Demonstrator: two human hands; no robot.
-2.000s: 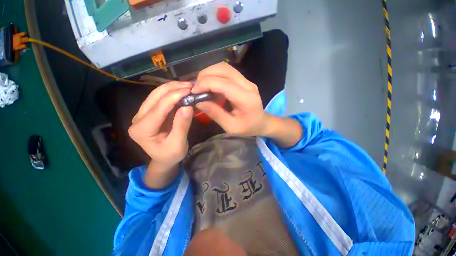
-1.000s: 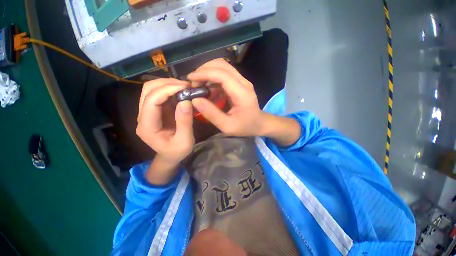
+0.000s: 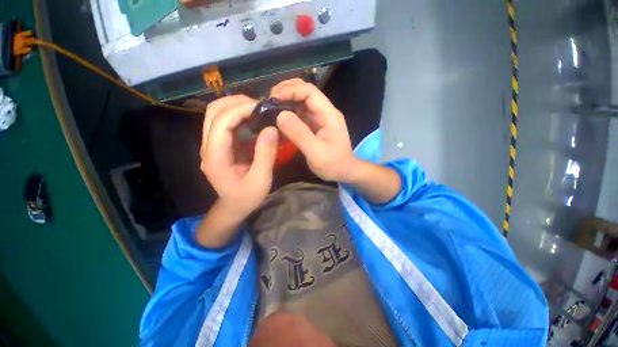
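Note:
A small dark, glossy module, possibly a smartwatch case, is held above my lap between the fingertips of both hands. My left hand grips its left side with the thumb below and the fingers above. My right hand grips its right side, with the thumb over its near face. The fingers hide part of the module. Its dark rounded face is tilted partly toward me.
The white-grey machine with a red button stands ahead. An orange-yellow cable runs toward it. A spare device and a white wipe lie on the green mat. A red stool shows behind my hands.
The module has turned from a thin edge-on bar to show more of its dark face. Both hands have shifted slightly, and my right thumb now lies over it. The view has moved slightly.

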